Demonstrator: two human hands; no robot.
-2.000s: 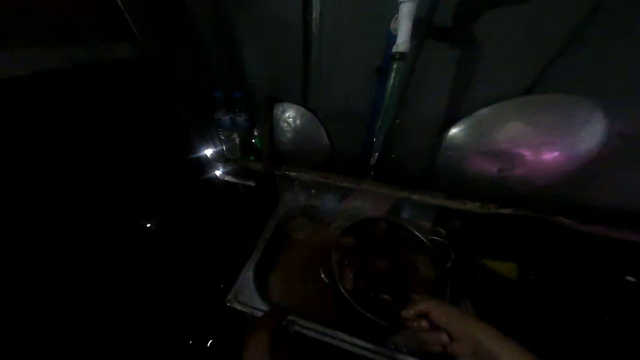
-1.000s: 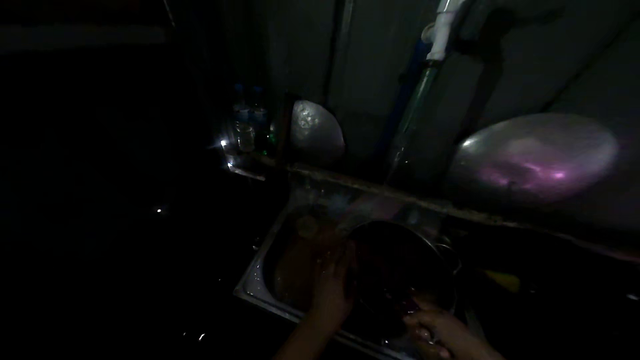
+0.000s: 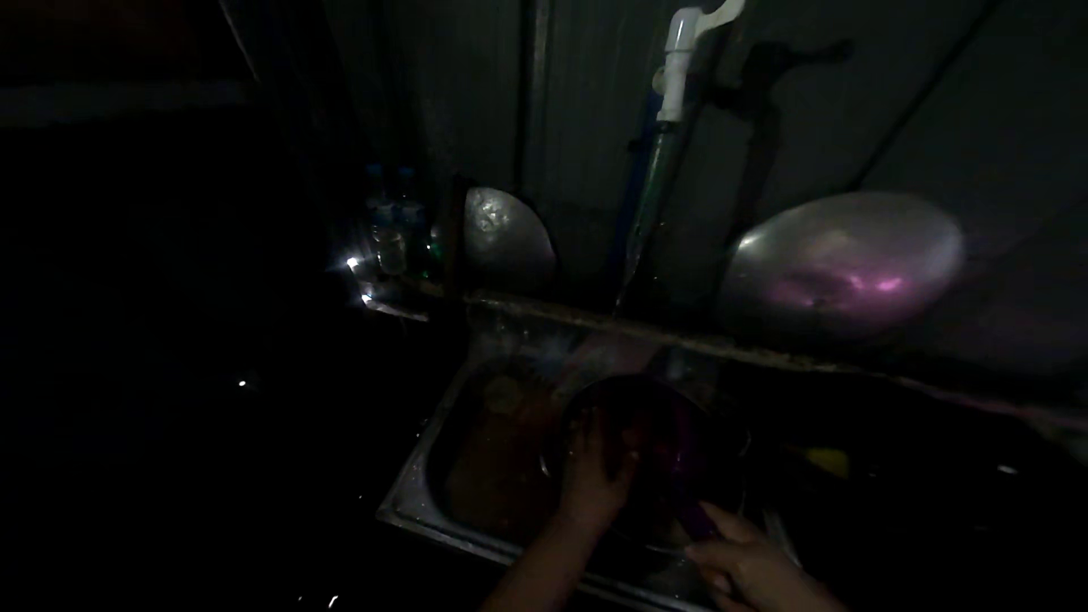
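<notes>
In a metal sink [image 3: 406, 501], a dark round pan or pot with a metal rim and looped side handles [image 3: 745, 442] sits in the right half of the basin. My left hand [image 3: 595, 476] reaches over its left side with fingers spread; whether the fingertips touch something dark there is hard to tell. My right hand [image 3: 739, 552] grips the purple handle [image 3: 697, 520] of a utensil or dipper whose far part lies over the pan, too dark to make out. Brownish water or residue [image 3: 497, 476] shows at the basin's left.
A large round metal lid or bowl [image 3: 850, 263] leans on the wall at right, a smaller one [image 3: 506, 238] at left beside plastic bottles [image 3: 391, 242]. A white pipe fitting [image 3: 676, 76] hangs above the sink. A yellow object [image 3: 829, 461] lies right of it.
My left hand was low near the sink's front edge, then came up over the basin, and is now over the pan. A purple handle now shows in my right hand.
</notes>
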